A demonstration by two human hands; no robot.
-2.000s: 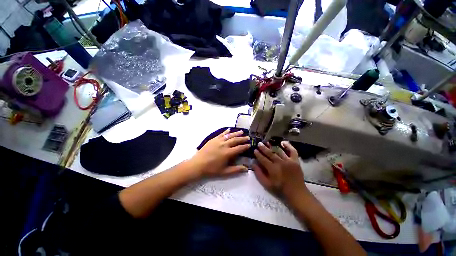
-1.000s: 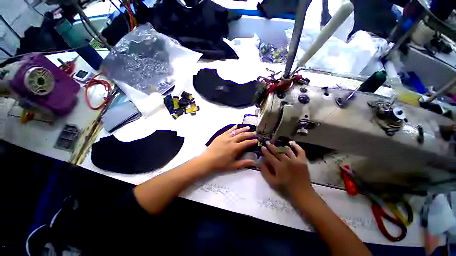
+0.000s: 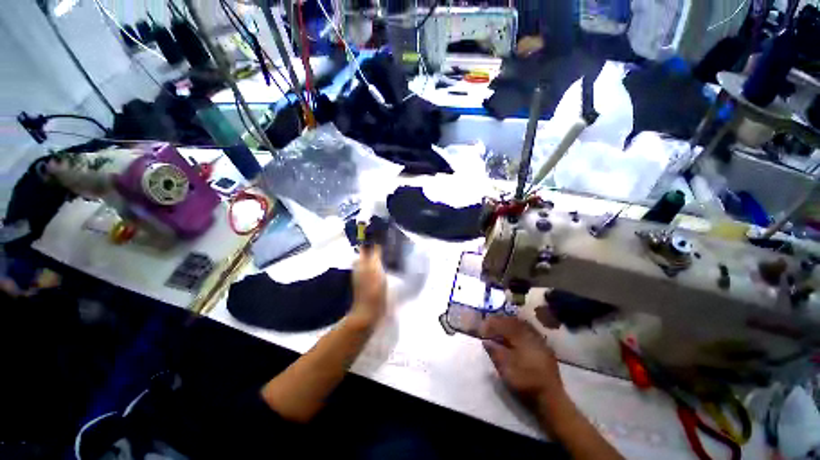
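My left hand (image 3: 369,283) is blurred over the middle of the table, with a dark blurred shape (image 3: 394,241) at its fingertips; I cannot tell if it grips it. Small black and yellow labels (image 3: 361,232) show partly beside the fingers. My right hand (image 3: 523,355) lies at the front of the needle plate area (image 3: 469,301) of the off-white sewing machine (image 3: 620,260); its fingertips are unclear. One black curved piece (image 3: 292,299) lies flat at the left, another (image 3: 432,216) behind. Dark cloth (image 3: 575,310) sits under the machine arm.
A clear plastic bag (image 3: 319,171) lies behind the labels. A grey-blue flat item (image 3: 280,241), a red cord (image 3: 247,213) and a purple machine (image 3: 169,189) are at the left. Red-handled shears (image 3: 706,429) and a small red item (image 3: 635,362) lie at the right.
My left hand has left the needle area and moved left toward the labels. My right hand has shifted slightly down. The black piece at the needle plate has gone from there. The view has tilted up.
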